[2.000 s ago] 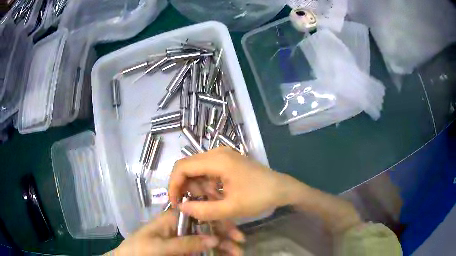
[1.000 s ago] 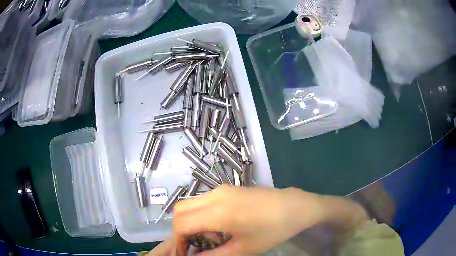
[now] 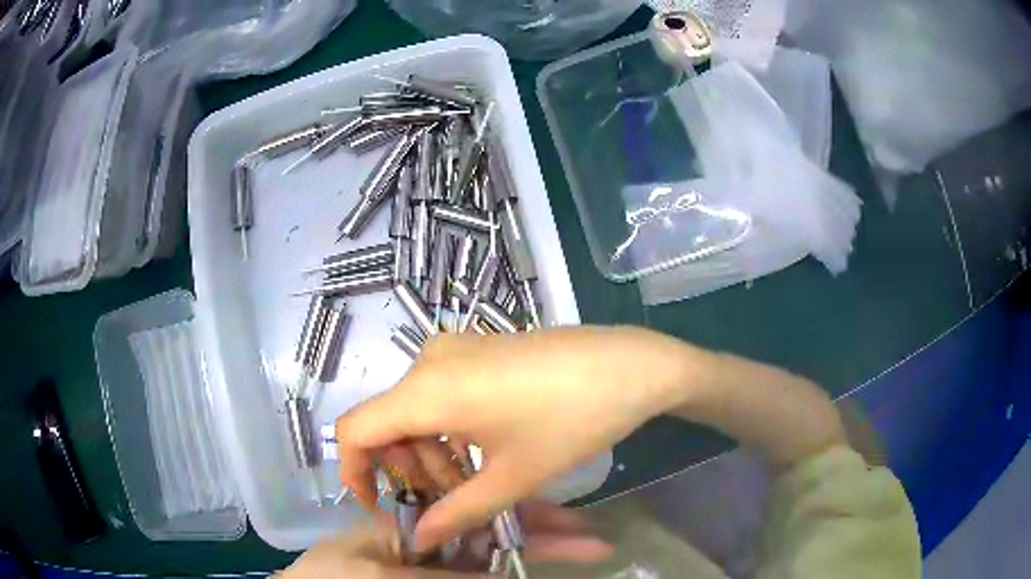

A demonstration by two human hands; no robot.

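Shiny metal cylinders with thin rods (image 3: 424, 215) lie jumbled in a large white tray (image 3: 215, 328), most of them in its right half. My right hand (image 3: 509, 407) is over the tray's near edge, its thumb and fingers around the end of a metal cylinder (image 3: 408, 523). My left hand (image 3: 339, 559) is below it at the bottom edge, mostly hidden and cut off, with several cylinders lying in it. A small white label inside the tray is partly hidden by my right hand.
A clear box with ribbed white padding (image 3: 175, 418) stands left of the tray. A black object (image 3: 62, 464) lies far left. Clear boxes (image 3: 74, 170) stand at upper left. A clear lid (image 3: 633, 158), white sheets (image 3: 769, 158), a whitish ring (image 3: 682, 39) and a plastic bag (image 3: 916, 79) are right.
My right hand has opened somewhat from its closed pose and moved up and left, showing the cylinders between my hands. The whole view has shifted slightly.
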